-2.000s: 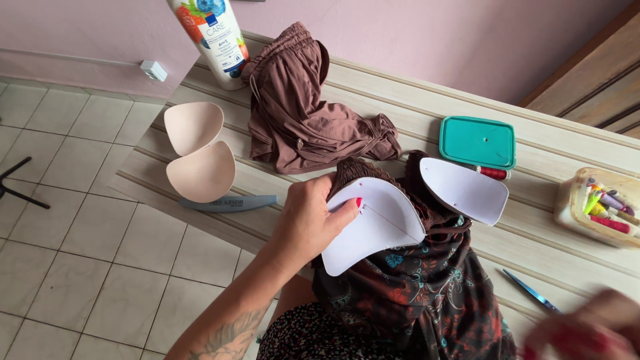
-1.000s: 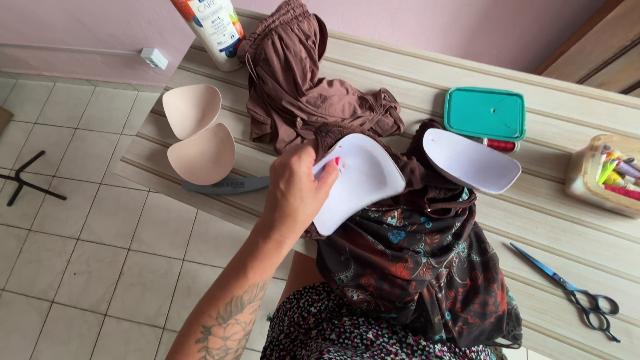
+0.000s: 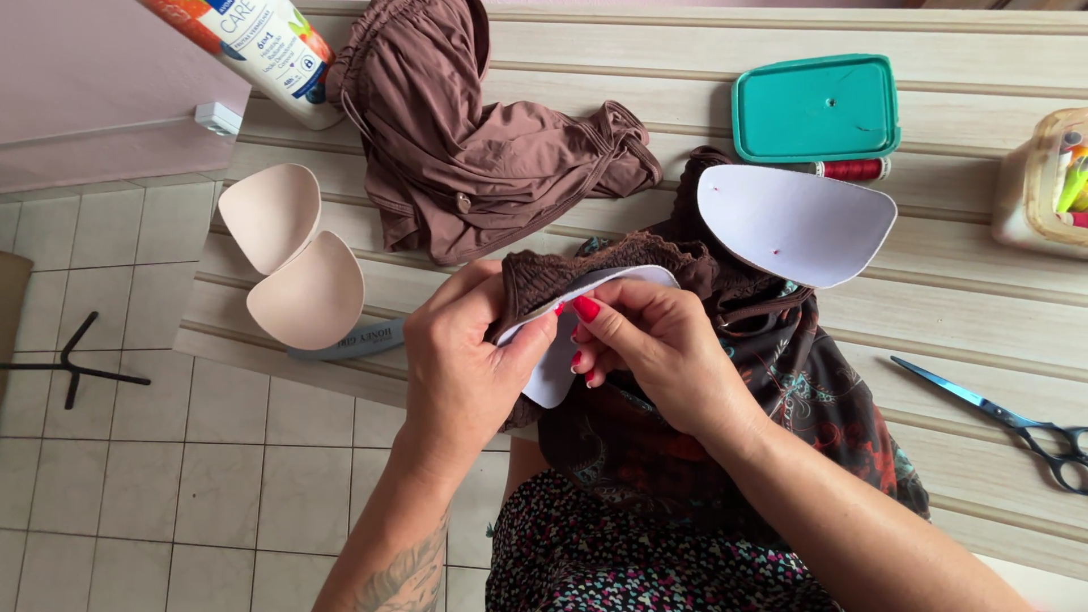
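My left hand (image 3: 463, 357) grips the shirred edge of a dark brown printed garment (image 3: 816, 399) together with a white foam bra cup (image 3: 552, 374), which is bent along its rim. The fingertips of my right hand (image 3: 650, 340) are pinched together at the cup's inner face, close to my left thumb; whether they hold a needle or thread is too small to tell. Another white bra cup (image 3: 799, 225), with small red marks on it, lies on the garment to the right. The printed garment hangs over the table's near edge and onto my lap.
On the slatted table (image 3: 952, 331) are a brown garment (image 3: 501, 161), two beige cups (image 3: 306, 289), a grey nail file (image 3: 374, 340), a lotion bottle (image 3: 263, 59), a teal lid (image 3: 816, 106), a red thread spool (image 3: 852, 168), blue scissors (image 3: 1003, 412) and a plastic tub (image 3: 1033, 187).
My right hand, at the lower right near the scissors two seconds ago, is now at the white cup beside my left hand. The held cup has been turned and bent.
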